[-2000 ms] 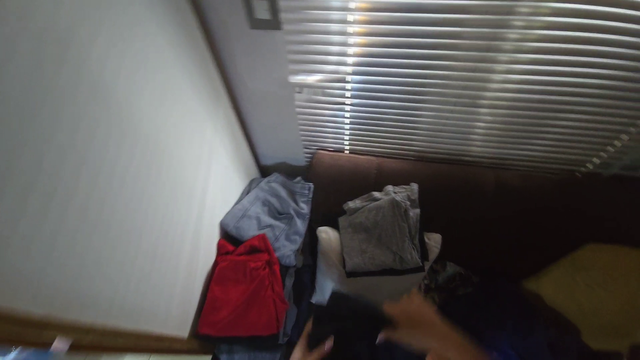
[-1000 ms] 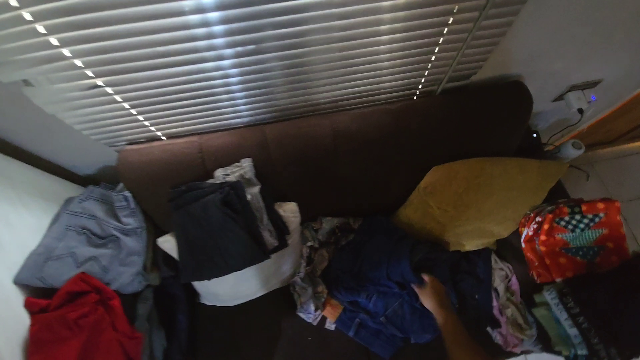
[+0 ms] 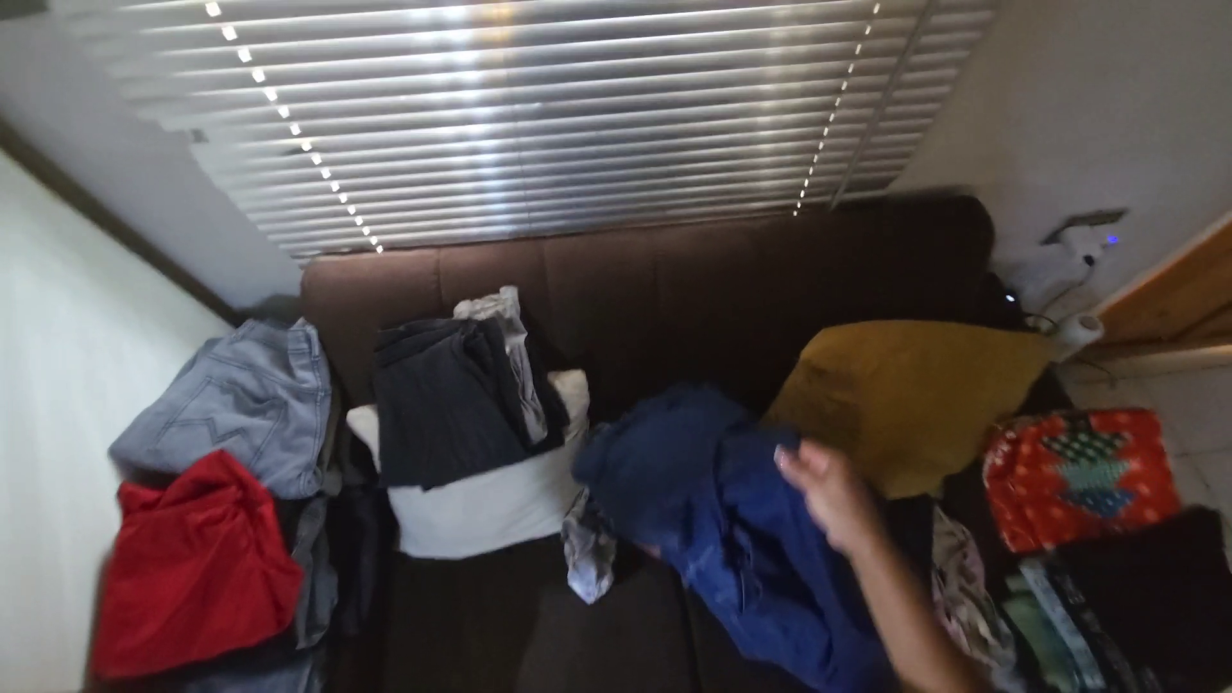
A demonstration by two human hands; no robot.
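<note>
A crumpled dark blue garment [image 3: 741, 539] lies across the middle right of the sofa, part of it raised. My right hand [image 3: 828, 491] is at its upper right edge, with fingertips closed on the cloth; blur softens the detail. A small skin-coloured patch at the garment's lower left edge may be a finger of my left hand [image 3: 651, 551], the rest hidden under the cloth. Just left of the blue garment hangs a patterned cloth [image 3: 589, 549]. Folded black trousers [image 3: 448, 404] rest on a white cloth [image 3: 491, 510], with grey cloth showing beside them.
Grey jeans [image 3: 241, 404] and a red garment [image 3: 197, 577] lie at the left. A mustard cloth [image 3: 905, 404] is behind my right hand. Farther right are a red patterned cloth [image 3: 1078, 476] and dark folded clothes [image 3: 1155, 597]. The brown sofa [image 3: 616, 298] stands below window blinds [image 3: 577, 125].
The view has swung right since the earliest frame. Black trousers came to lie on the stack with the grey cloth. Since one second ago, the blue garment has been raised and shifted over the patterned cloth.
</note>
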